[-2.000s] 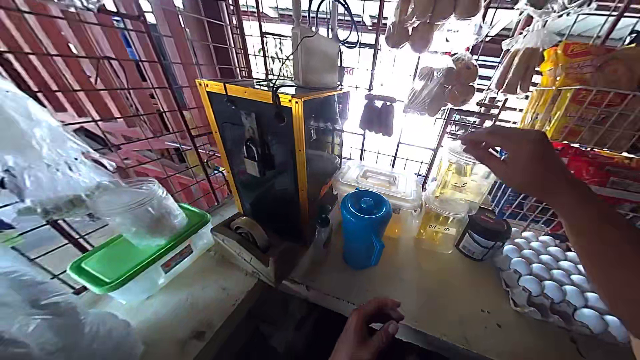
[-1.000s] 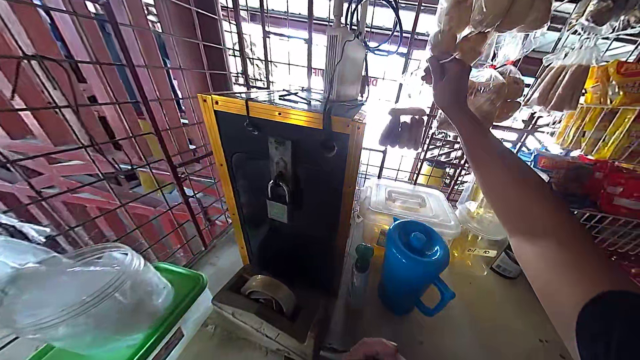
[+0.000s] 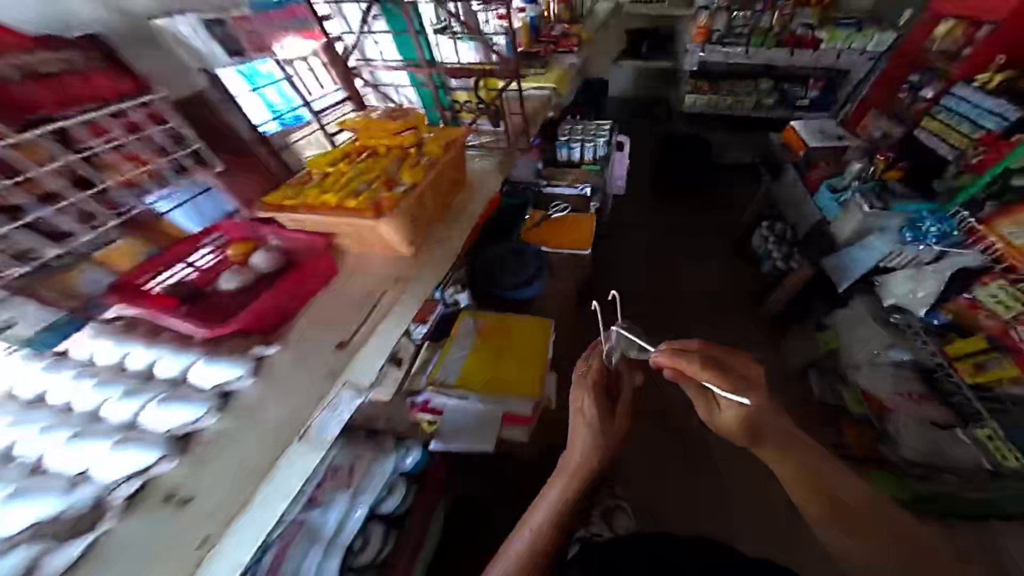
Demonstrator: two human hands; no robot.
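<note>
Both hands are close together over the dark floor, right of the counter. My left hand [image 3: 598,400] is closed around a small clear thing, perhaps plastic, and a white wire hook [image 3: 600,320] whose two curved ends point up. My right hand [image 3: 716,384] pinches a thin white rod [image 3: 726,394] that slants from the left hand down past the right fingers. Whether the rod and hook are one piece cannot be told. Nearest below and left of the hands lies a stack of papers with a yellow envelope [image 3: 504,352] on top.
On the counter [image 3: 296,368] at left are egg trays [image 3: 96,416], a red plastic basket [image 3: 296,296] and a box of yellow packets [image 3: 364,180]. Scissors [image 3: 552,212] lie on an orange folder [image 3: 572,232]. Packed goods [image 3: 920,280] crowd the right side.
The view has swung from the grille and padlocked box to the counter and aisle. My right hand, raised at the hanging bags a second ago, is now down beside my left hand.
</note>
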